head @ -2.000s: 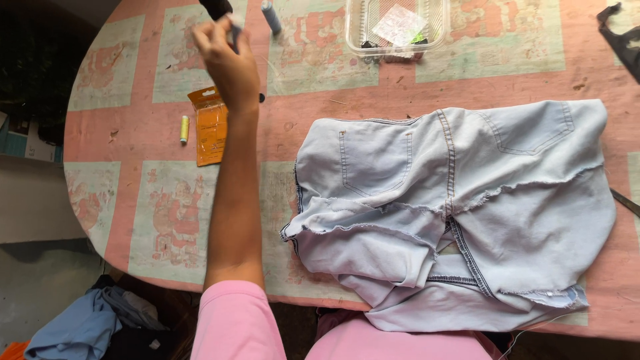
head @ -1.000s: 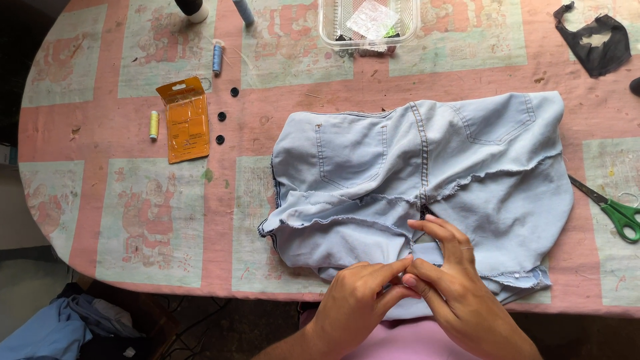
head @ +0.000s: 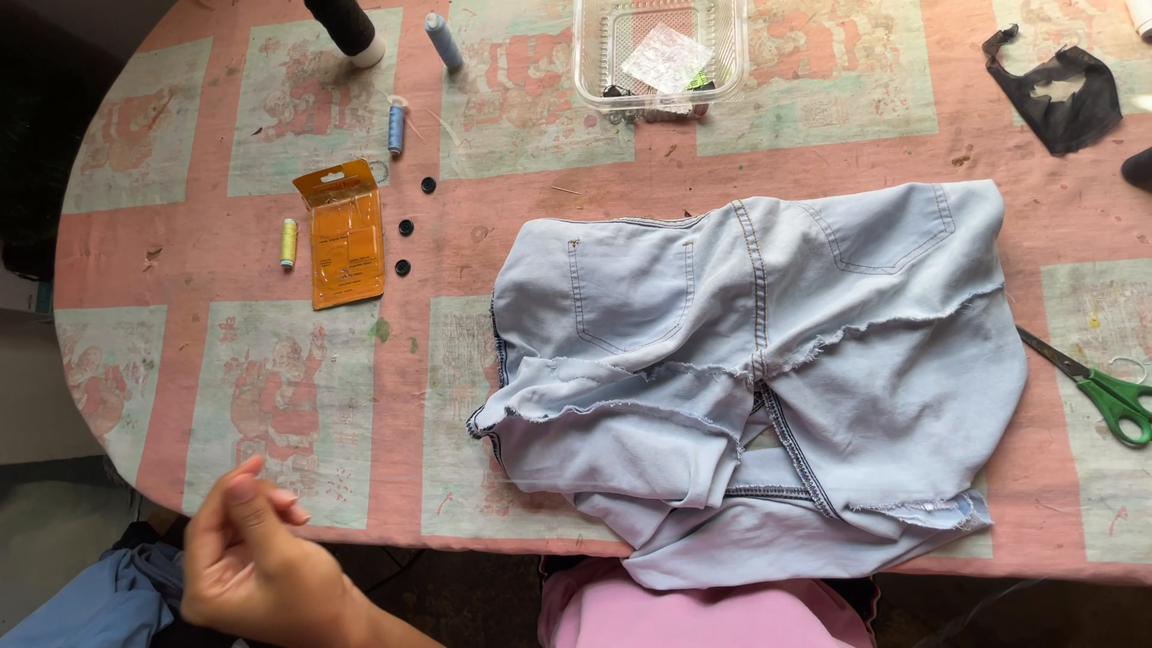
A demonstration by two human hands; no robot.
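At lower left, my left hand point(head: 261, 549) is raised over the table's near edge, fingers curled and thumb against them; whether it pinches something thin cannot be told. My right hand is out of view. Light blue denim shorts point(head: 630, 306), with frayed cut edges and stitched pockets, lie spread on the table to the right of my left hand. Beyond that hand are an orange needle packet point(head: 346, 243), a yellow thread spool point(head: 288, 243) and black buttons point(head: 405, 229). A small blue thread spool point(head: 395, 128) lies farther back.
Green-handled scissors point(head: 1111, 396) lie right of the shorts. A clear plastic container point(head: 661, 103), a black thread cone point(head: 346, 31) and a blue thread spool point(head: 443, 40) are at the back. Black fabric point(head: 1057, 94) lies at upper right. Blue cloth point(head: 85, 594) is below the table at lower left.
One second ago both hands were together over the near edge of the shorts. Now my left hand is apart at lower left and my right hand has left the view.
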